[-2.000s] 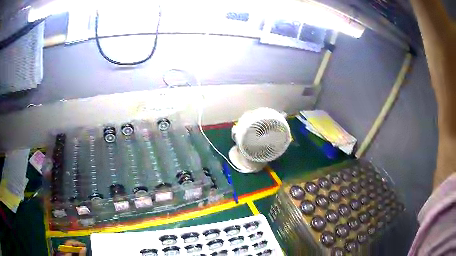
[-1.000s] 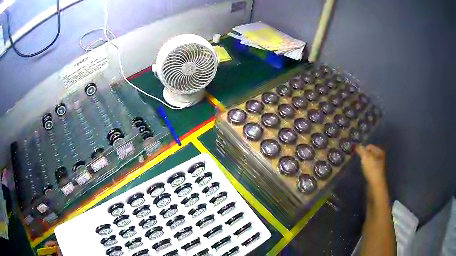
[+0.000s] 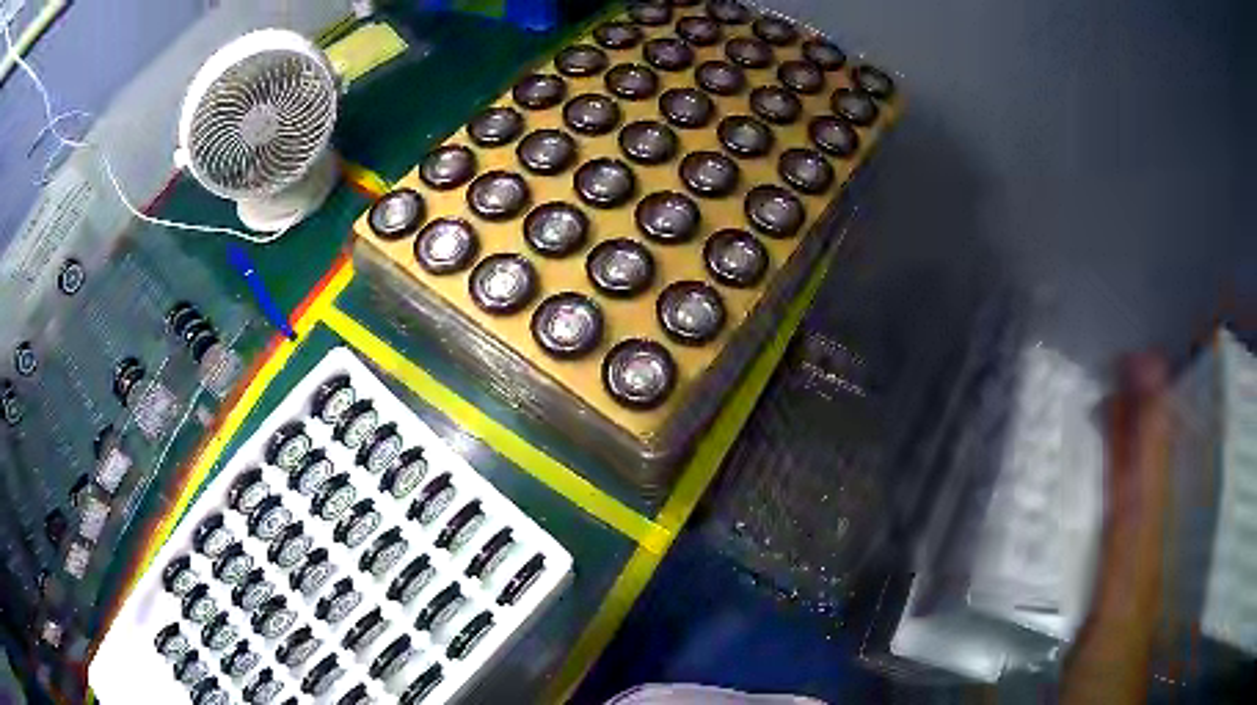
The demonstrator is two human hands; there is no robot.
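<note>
The tan board (image 3: 476, 324) lies on a clear plastic stack at the upper middle, with rows of black-rimmed drivers (image 3: 638, 373) flat on it. The white plastic tray (image 3: 531, 627) at the lower left holds rows of drivers standing on edge. My right hand (image 3: 1140, 386) is at the far right, well away from the board, above pale plastic pieces. It is small and blurred, and its fingers cannot be made out. My left hand is not in view.
A white fan (image 3: 258, 127) stands at the upper left, with a blue pen (image 3: 262, 292) below it. A clear ribbed tray (image 3: 104, 393) with a few drivers is at the left edge. White trays or sheets (image 3: 1034, 537) are at the lower right.
The view has turned right and down. My right hand has moved from the board's right edge to the far right. My left hand and the yellow stick have left the view.
</note>
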